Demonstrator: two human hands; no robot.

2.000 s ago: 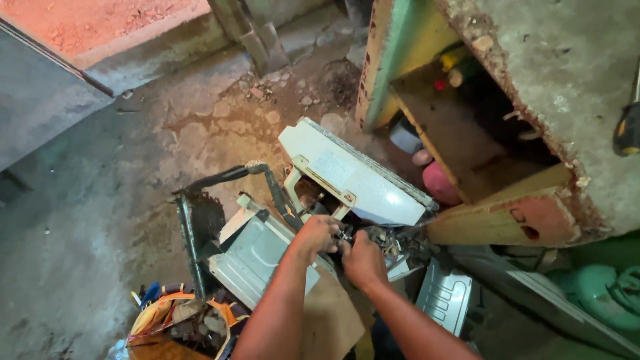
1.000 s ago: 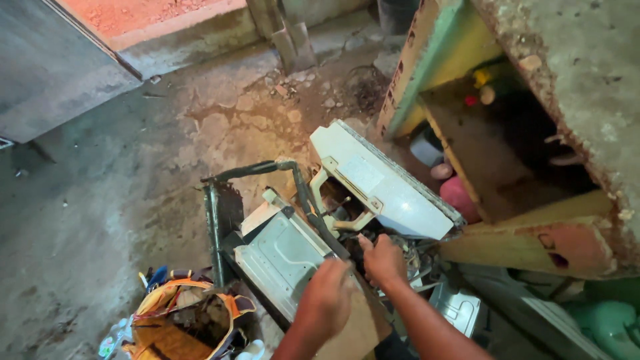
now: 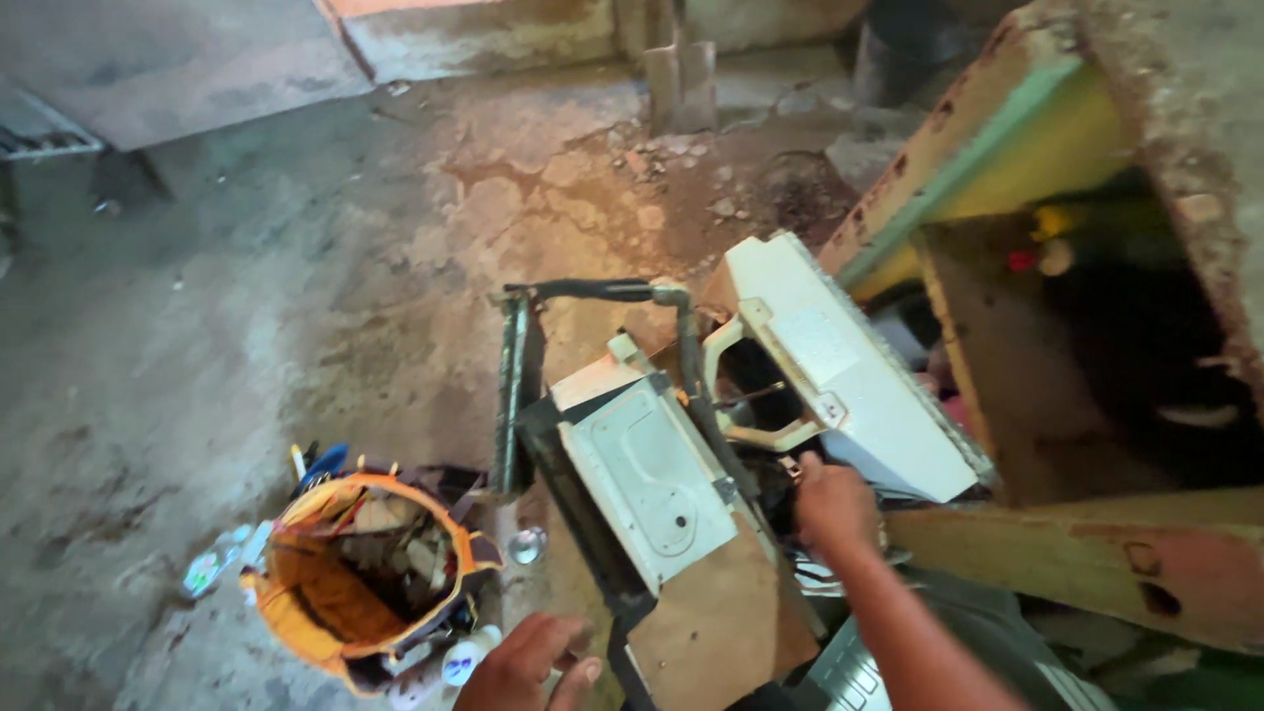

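My right hand (image 3: 834, 509) reaches into the opened appliance, its fingertips at a small metal piece (image 3: 791, 467) just below the cream plastic bracket (image 3: 765, 434); whether it grips the piece is unclear. My left hand (image 3: 541, 660) is at the bottom, fingers apart and holding nothing, between the tool bag and the cardboard-coloured panel (image 3: 706, 632). A pale metal cover with a pressed outline (image 3: 647, 474) lies left of my right hand. The white metal housing (image 3: 839, 375) leans at an angle behind the bracket. Black foam-wrapped tubing (image 3: 602, 288) runs to an upright finned coil (image 3: 513, 395).
An orange open tool bag (image 3: 316, 602) stands on the concrete floor at the lower left, with a white bottle (image 3: 469, 652) and a small round metal thing (image 3: 526, 544) near it. At right is a worn cabinet (image 3: 1076, 553) with open shelves. Rubble lies near the back wall.
My left hand has moved away from the appliance, where it was beside my right hand, to the left near the tool bag. My right hand stays at the appliance. The view has shifted.
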